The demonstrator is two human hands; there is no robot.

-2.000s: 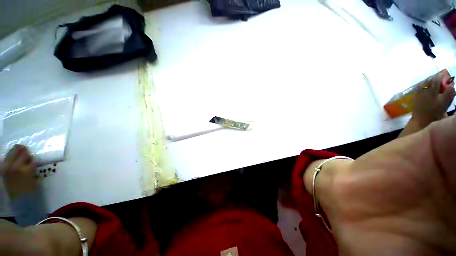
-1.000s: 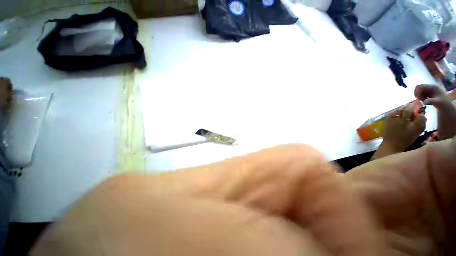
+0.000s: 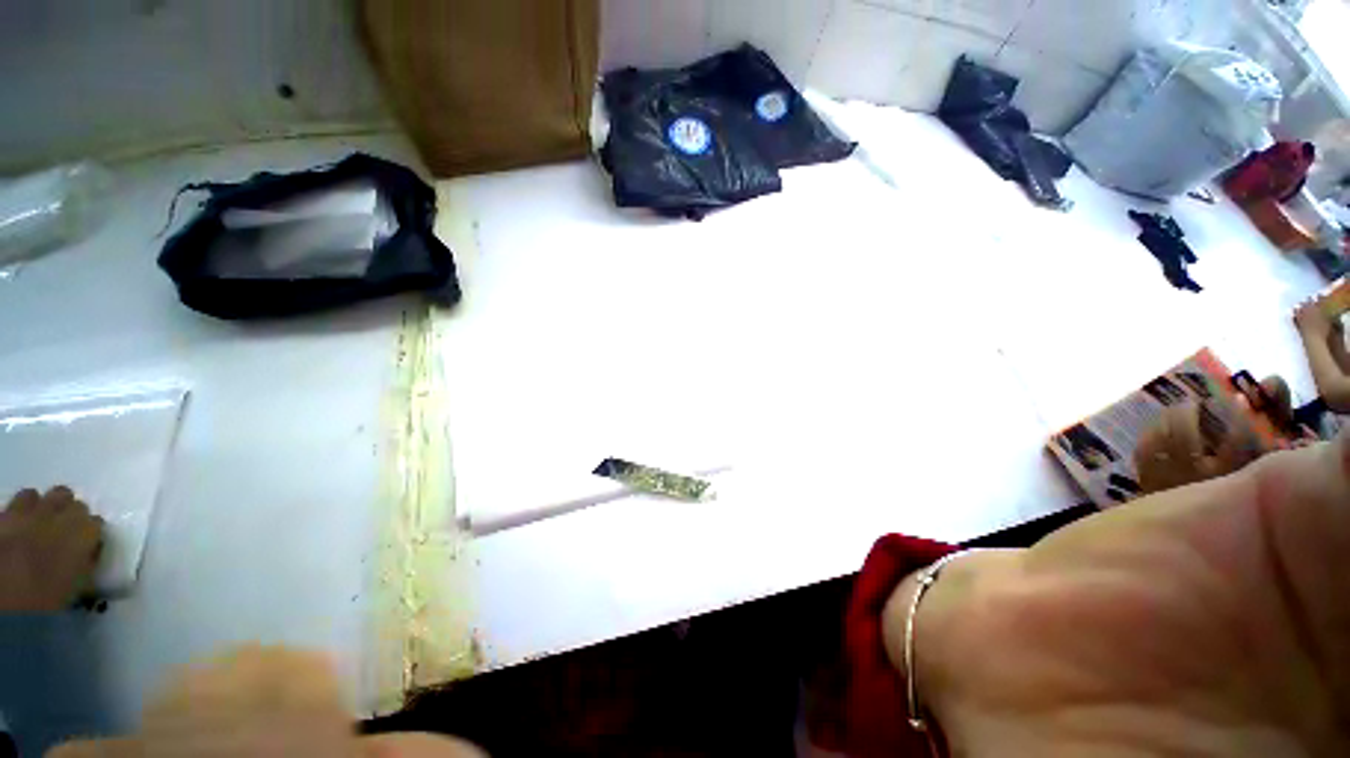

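Note:
A thin cutter-like strip (image 3: 652, 478), dark at its left end and yellowish-olive along the body, lies on the near edge of a flat white sheet pack (image 3: 548, 508). The pack blends into the tabletop. No hand touches either. My left hand (image 3: 267, 703) is a blurred shape at the bottom left, cut off by the bottom edge; its fingers are unclear. My right hand (image 3: 1184, 592) is large and close at the lower right, above a bracelet and red sleeve. Its fingers run out of the picture, so its grip is hidden.
At left, another person's hand (image 3: 48, 548) rests on a glossy clear sleeve pack (image 3: 111, 459). At right, another person's hand (image 3: 1192, 444) holds a printed carton (image 3: 1133, 422). Behind are an open black bag (image 3: 193, 282), black plastic bags (image 3: 711, 141) and a brown upright carton (image 3: 481, 82).
The view has tilted up, showing more wall. My blurred hand no longer crosses the lower middle; one shows at bottom left. The right neighbour's carton now shows its printed face. The cutter still lies there.

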